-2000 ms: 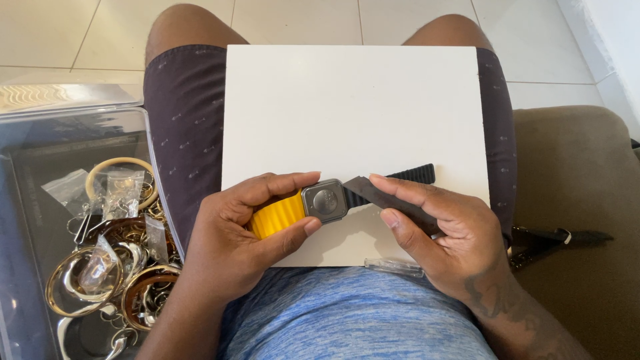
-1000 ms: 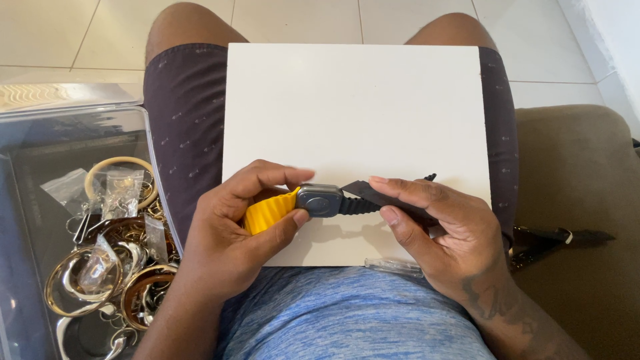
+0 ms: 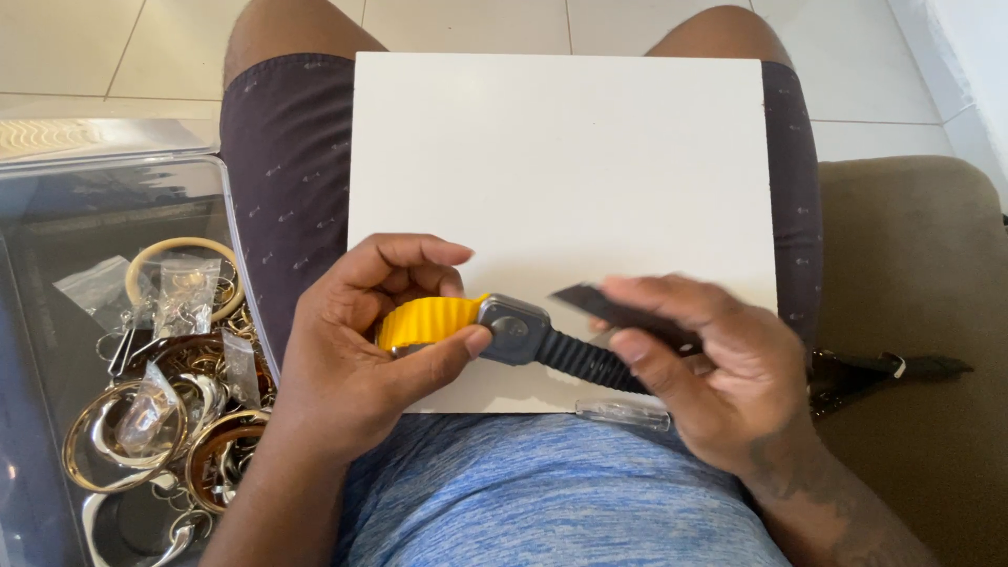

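Observation:
A smartwatch (image 3: 516, 329) with a dark back shows its underside over the near part of a white board (image 3: 563, 157). Its yellow ribbed band (image 3: 431, 321) is held between the thumb and fingers of my left hand (image 3: 378, 339). The black ribbed band (image 3: 591, 362) slants down to the right, its far end hidden behind my right hand (image 3: 709, 362). Between the thumb and fingers of that hand is a flat, dark, pointed tool (image 3: 622, 311), its kind unclear, its tip a little apart from the watch. Motion blurs the right fingers.
At the left, a clear plastic case (image 3: 228, 189) holds bangles (image 3: 126, 437), rings and small clear bags (image 3: 189, 291). A clear plastic piece (image 3: 626, 415) lies at the board's near edge. A black item (image 3: 890, 370) rests on the brown cushion (image 3: 906, 260) at the right.
The dark tool's tip was at the joint of watch and black band and is now apart from it. The black band has swung downward, and my left fingers have lifted off the watch's upper edge.

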